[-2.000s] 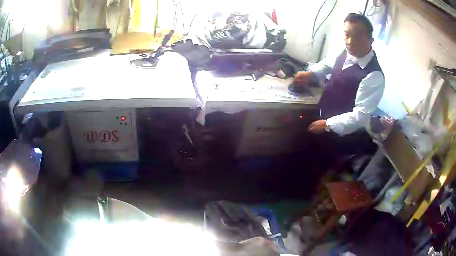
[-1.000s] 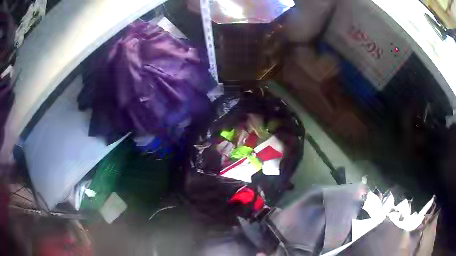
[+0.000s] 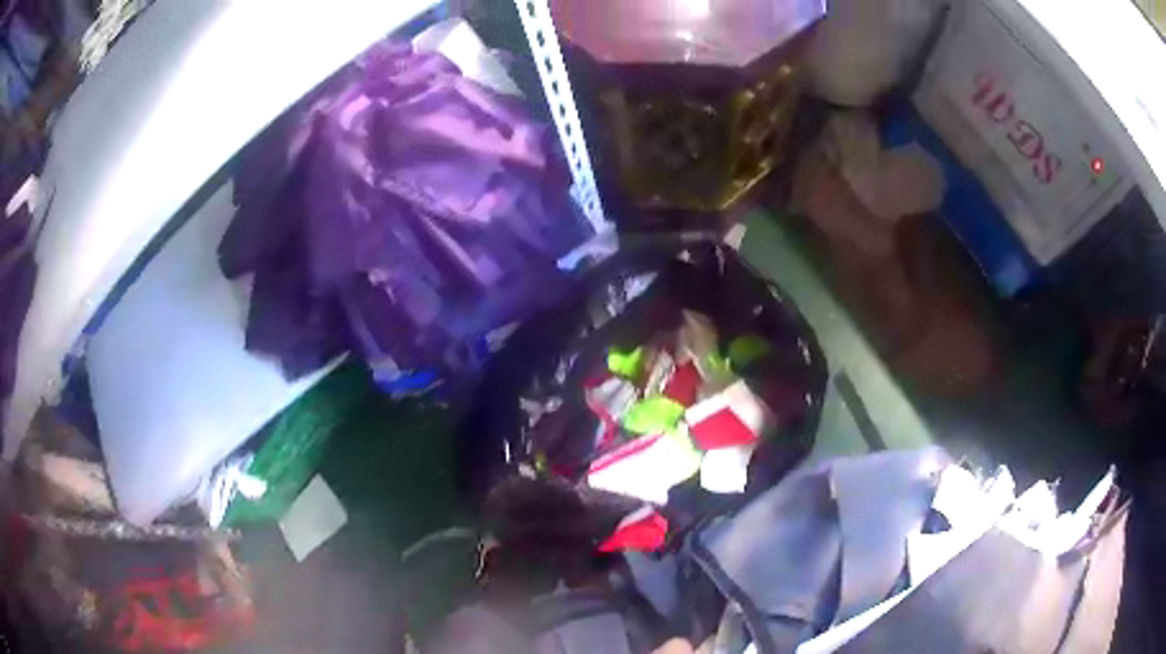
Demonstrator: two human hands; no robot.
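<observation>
Grey-blue cloth pieces (image 3: 831,530) lie at the bottom right. Beside them is a fanned stack (image 3: 1010,594) with jagged white edges and a grey-beige side. More grey cloth shows at the bottom middle, blurred. A small skin-toned patch touches the bottom edge there; it may be part of one of my hands, but I cannot tell which. No whole hand of mine shows. A round bin or bag with a black lining (image 3: 799,383) stands in front of the cloth, holding white, red and bright green scraps (image 3: 652,415).
A purple cloth heap (image 3: 422,192) and a pale blue-white sheet or panel (image 3: 192,358) are at the left, under a curved white edge (image 3: 192,115). A perforated white post (image 3: 563,115) stands behind. A white box marked WDS (image 3: 1023,141) is at the upper right. A pale square lies on green flooring.
The view has swung from the ironing tables and a person down to the floor and bin. Since one second ago, the bin has shifted slightly right in view and looks clearer.
</observation>
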